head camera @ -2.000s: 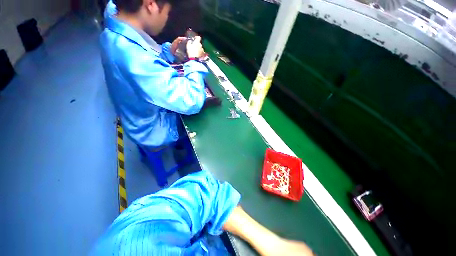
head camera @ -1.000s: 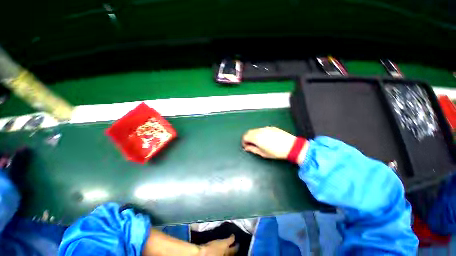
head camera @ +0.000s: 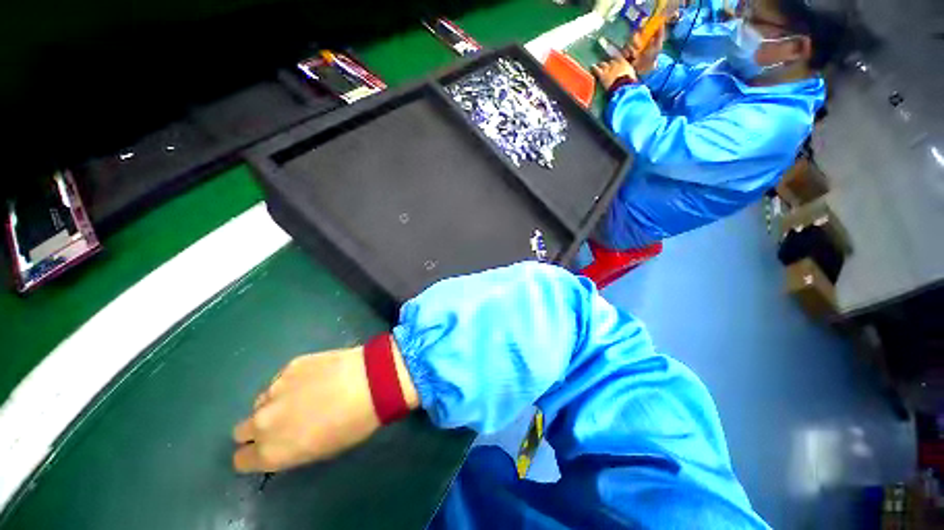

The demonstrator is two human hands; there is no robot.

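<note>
My right hand [head camera: 311,409], with a dark red wrist band [head camera: 385,379], rests over the dark green bench mat [head camera: 197,424]. Its fingers are bent and point left. A tiny dark item shows just under the fingertips; whether the fingers grip it cannot be told. My left hand is out of the picture. To the right of the hand stands a large black tray [head camera: 414,197] with two compartments. A pile of small silver-blue parts [head camera: 509,109] lies in the far one, and one small part [head camera: 538,244] lies in the near one.
Phone bodies with pink-red edges [head camera: 50,234] lie on the green belt [head camera: 166,233], beside a long black carrier tray [head camera: 197,145]. A white strip [head camera: 135,323] edges the bench. Beyond the parts tray are a red bin [head camera: 569,78] and a masked person in a blue smock [head camera: 714,145].
The view has swung right. The red bin of cream slivers and my left hand have left the picture. The parts tray and the neighbouring person now show. My right hand remains on the mat.
</note>
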